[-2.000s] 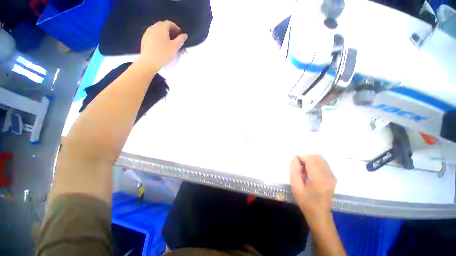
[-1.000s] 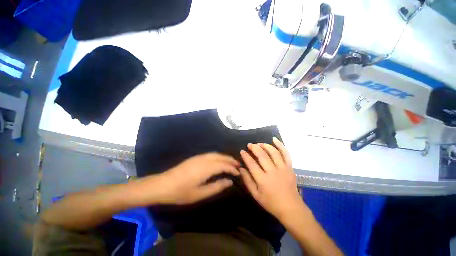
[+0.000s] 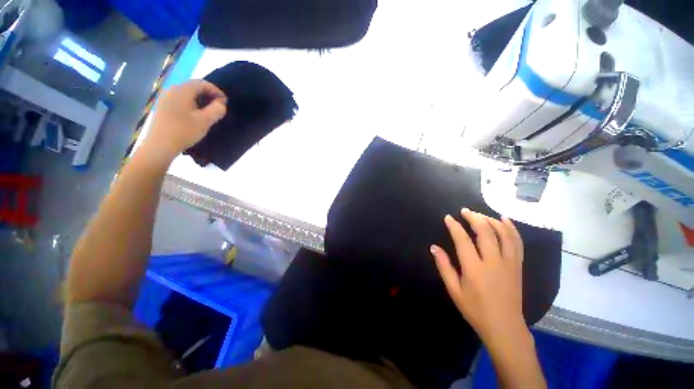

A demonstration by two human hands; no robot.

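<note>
A large black fabric panel [image 3: 396,197] with a curved cut-out edge lies on the table front, partly over the edge toward the lap. My right hand [image 3: 487,270] rests on it, palm down with fingers apart. My left hand [image 3: 190,114] is at the small stack of black cut pieces [image 3: 255,114] at the left, thumb and fingertips together over its left side. Whether it pinches a piece cannot be told. The sewing machine head [image 3: 563,83] stands right of the panel, its needle area hidden in glare.
A larger black pile [image 3: 289,23] lies at the back left. A black-handled tool [image 3: 612,262] lies at the right by an orange tip [image 3: 687,234]. The table's curved edge [image 3: 243,220] runs in front. A blue crate [image 3: 247,296] stands below, with black fabric on the lap.
My left hand has moved from the large panel to the small stack at the left. My right hand stays on the panel, which now lies farther right in view, closer to the machine head.
</note>
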